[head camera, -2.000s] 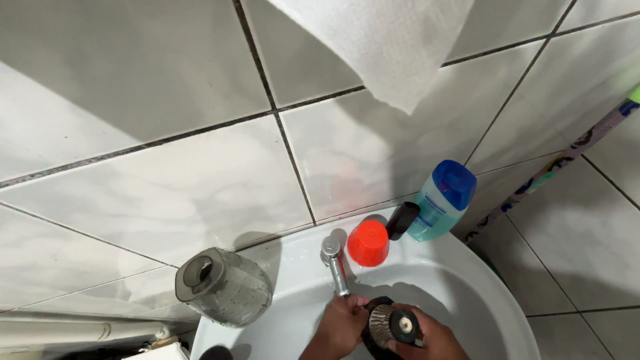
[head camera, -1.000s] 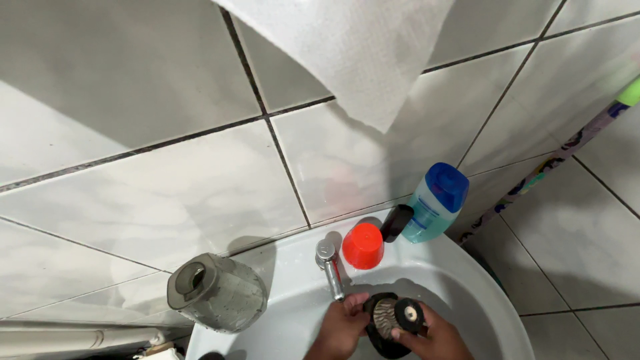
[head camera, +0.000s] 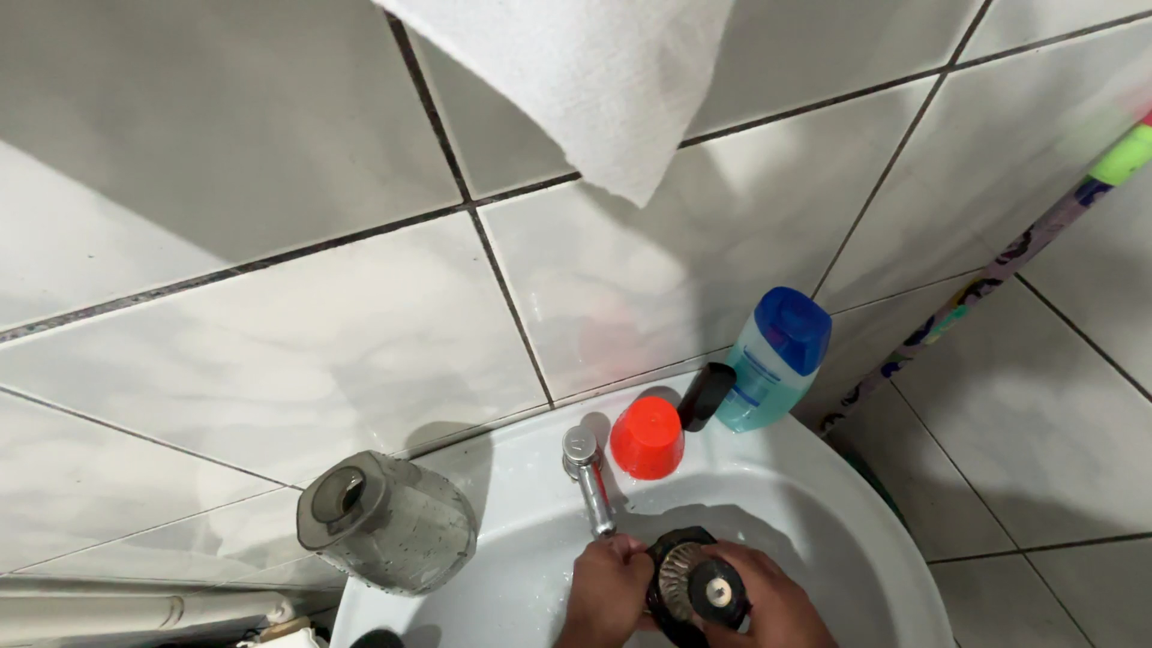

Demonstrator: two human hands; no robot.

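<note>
Over the basin of a white sink (head camera: 504,576), just below the spout of a chrome faucet (head camera: 591,481), both hands are at work. My left hand (head camera: 607,589) grips the left edge of a dark round part (head camera: 666,540). My right hand (head camera: 765,594) holds a round brush (head camera: 688,576) with pale bristles and a black knob, its bristles against the dark part. Fingers hide much of both objects. An orange-red plastic cup (head camera: 648,438) rests upside down right of the faucet.
A smoky translucent container (head camera: 405,526) stands on the sink's left rim. A black object (head camera: 707,396) and a blue-capped bottle (head camera: 776,360) occupy the back right rim. White cloth (head camera: 621,99) hangs above; a patterned pole (head camera: 999,261) leans at right.
The brush has shifted and tilted slightly against the dark part, while both hands keep their hold below the faucet. The objects on the rim have stayed in place.
</note>
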